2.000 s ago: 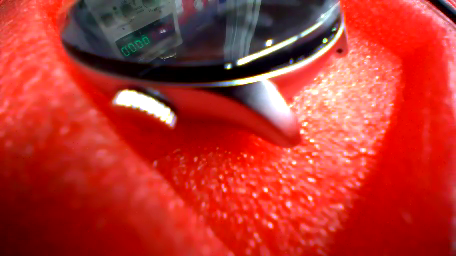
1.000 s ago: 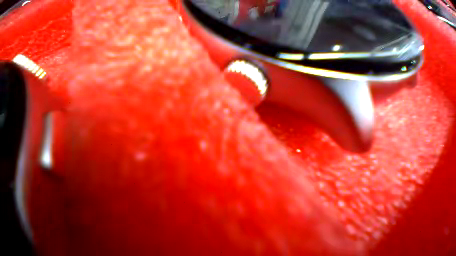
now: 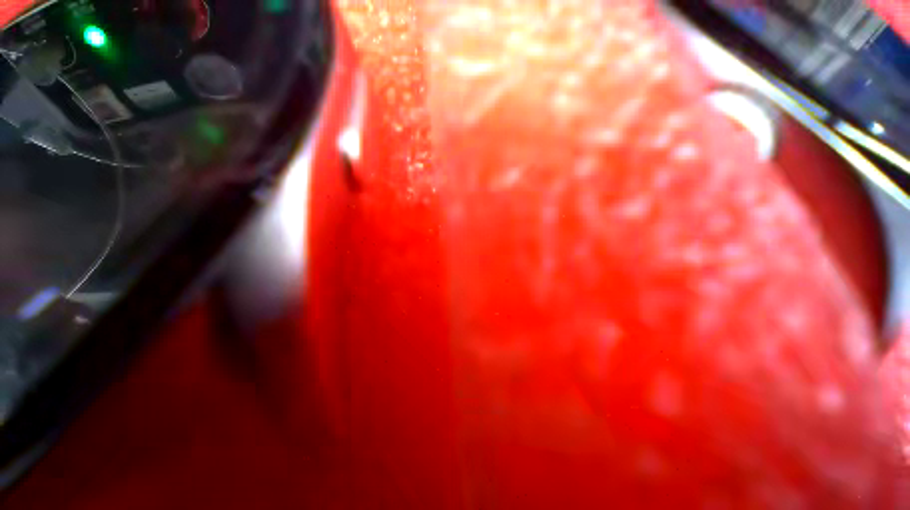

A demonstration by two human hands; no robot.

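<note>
One smartwatch head (image 3: 150,169) fills the left side, very close, its dark glass tilted and cut off by the frame's edge. A silver lug shows below its rim. A second smartwatch head (image 3: 808,90) is at the upper right, also cut off, with a silver rim, a round side crown and a lug. Both sit in pockets of the red foam tray (image 3: 559,259), with a thick foam wall between them. Neither my left hand nor my right hand is in the picture.
The left glass reflects a green light, dark equipment with a round shape and a thin curved line. The right glass reflects blurred bluish and white shapes. Red foam fills the lower part of the view, blurred.
The view has shifted left along the foam. The watch with the crown has moved to the upper right edge, and the other watch has come in large from the left.
</note>
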